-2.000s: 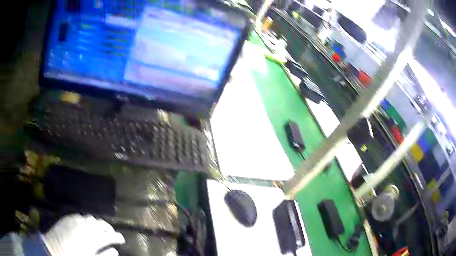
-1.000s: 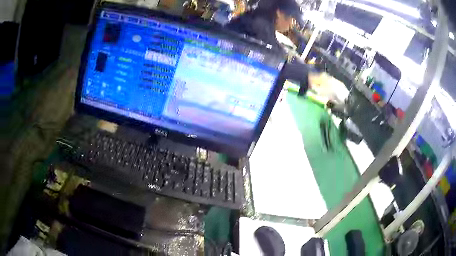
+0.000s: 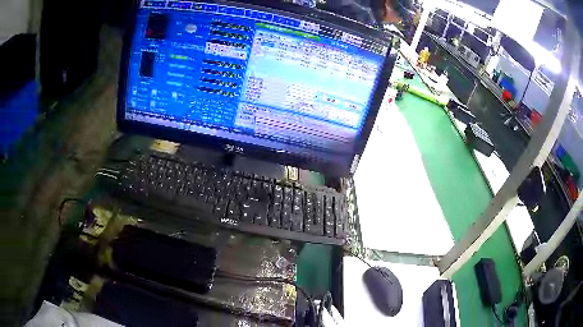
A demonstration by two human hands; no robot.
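Two black power adapters lie side by side on the dark, shiny test fixture [image 3: 256,255], the upper adapter [image 3: 163,257] and the lower adapter [image 3: 144,308]. Thin black cables run from them to the fixture's right end. My left hand [image 3: 73,317], in a white glove, is at the bottom left edge below the lower adapter. It is mostly cut off, so its grip is hidden. A small pale shape beside the dark cables at the bottom centre may be fingertips of my right hand; it is too unclear to tell.
The monitor [image 3: 249,76] stands behind the keyboard [image 3: 236,201]. The mouse [image 3: 383,290] and a black adapter [image 3: 438,305] lie on white surfaces at right. Another adapter [image 3: 488,281] lies on the green belt [image 3: 447,153]. A white post [image 3: 511,185] slants across the right. A person is partly visible behind the monitor.
The view has shifted, then steadied. My left hand has gone from well in view to the bottom edge. The person reaching over the belt a second ago has drawn back behind the monitor.
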